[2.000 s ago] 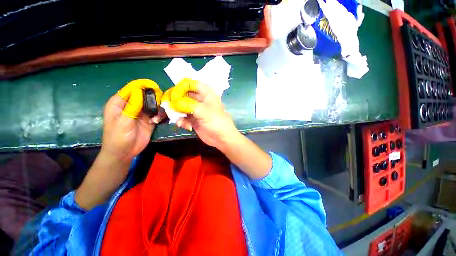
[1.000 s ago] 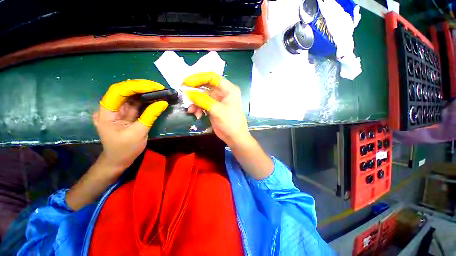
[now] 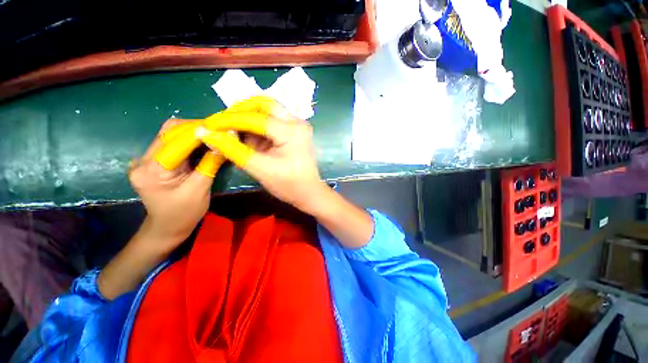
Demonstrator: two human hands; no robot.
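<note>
My left hand [image 3: 174,170] and my right hand [image 3: 273,152] meet above the bench's front edge, with yellow cots on thumbs and fingers. My left fingers are closed around the black lens unit, which they hide almost wholly; only darkness shows between them. My right thumb and fingers are pinched against my left fingertips. A tiny white bit of the small wipe [image 3: 202,132] shows at that pinch; the rest is hidden. Two white wipe ends [image 3: 295,86] lie on the green bench [image 3: 85,142] just behind my right hand.
Black trays [image 3: 177,25] in a red crate [image 3: 284,54] stand behind my hands. At right are a white sheet [image 3: 391,135], a round metal container [image 3: 420,44], a blue packet [image 3: 455,42], and a red-framed lens tray [image 3: 598,106]. A red parts board [image 3: 522,244] is below bench level.
My right hand has moved left and closed against my left fingertips. The black unit, clearly seen between my left fingers before, is now covered by my fingers.
</note>
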